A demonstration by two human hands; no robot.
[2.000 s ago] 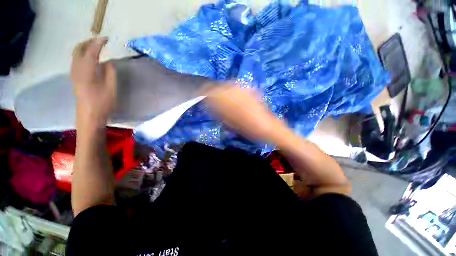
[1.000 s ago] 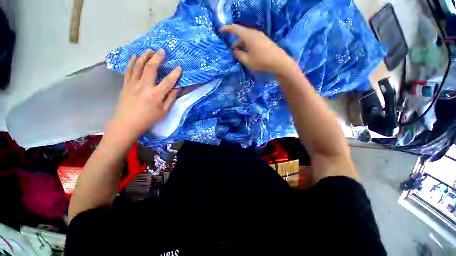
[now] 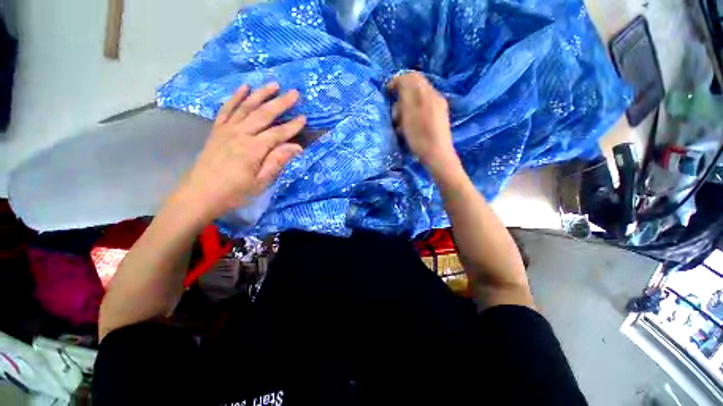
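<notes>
The blue garment (image 3: 491, 87), with white flowers and fine lines, lies bunched over the right part of the grey padded sleeve board (image 3: 103, 170). My left hand (image 3: 246, 151) lies with spread fingers on the garment's left part, near where the grey board shows. My right hand (image 3: 420, 115) has its fingers closed on a fold of the garment near its middle. The fingertips are partly hidden by the hand.
A wooden ruler (image 3: 113, 28) lies on the white table (image 3: 59, 79) at upper left. A dark iron rest (image 3: 637, 70) and a dark iron (image 3: 610, 181) are at right, with a black cord. A red stool (image 3: 208, 258) is below the table edge.
My left hand has come from the bare board onto the garment and stays there. My right hand has moved down and slightly right, drawing cloth over the white area that showed before.
</notes>
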